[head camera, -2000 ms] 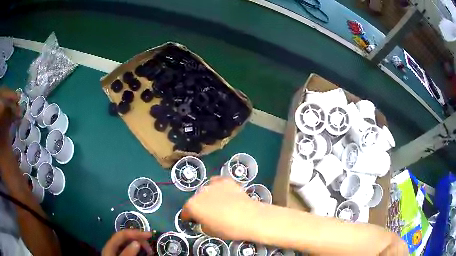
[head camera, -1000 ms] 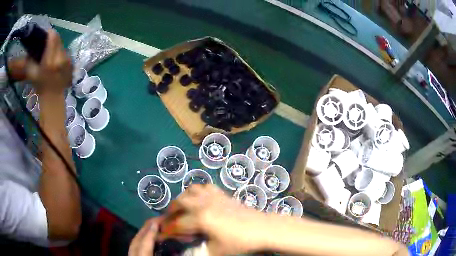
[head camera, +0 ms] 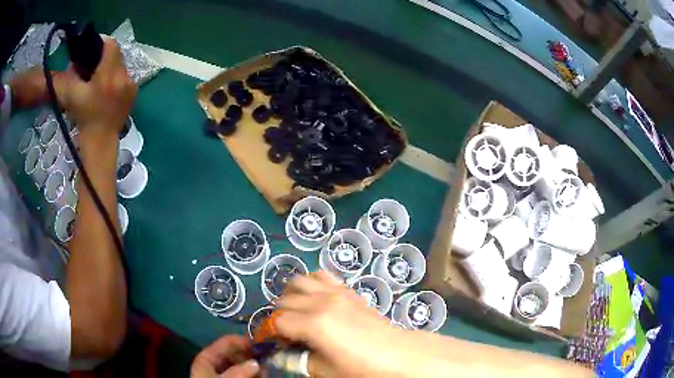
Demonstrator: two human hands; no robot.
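Observation:
My right hand [head camera: 314,314] is at the bottom centre, closed around an orange-handled tool [head camera: 265,329] that is mostly hidden by the fingers. My left hand [head camera: 225,359] is beside it at the lower edge, cut off by the picture's rim, its fingers bent close to a dark part; its grip is unclear. A blurred white piece shows under my right hand. White housings [head camera: 244,246] stand upright in a cluster just beyond my hands. Some have dark centres, others have silvery centres. Several are partly hidden by my right hand and forearm.
A shallow cardboard tray [head camera: 259,166] of black round parts lies ahead. A carton [head camera: 437,255] of white housings is at right, coloured sheets [head camera: 617,325] beyond it. At left, another worker's arm [head camera: 96,221] holds a black corded tool [head camera: 83,50] near more housings and a clear bag [head camera: 137,59].
My right hand has come back from the housings towards my left hand, where orange now shows. The neighbour's hand with the black tool is raised. The camera view has shifted.

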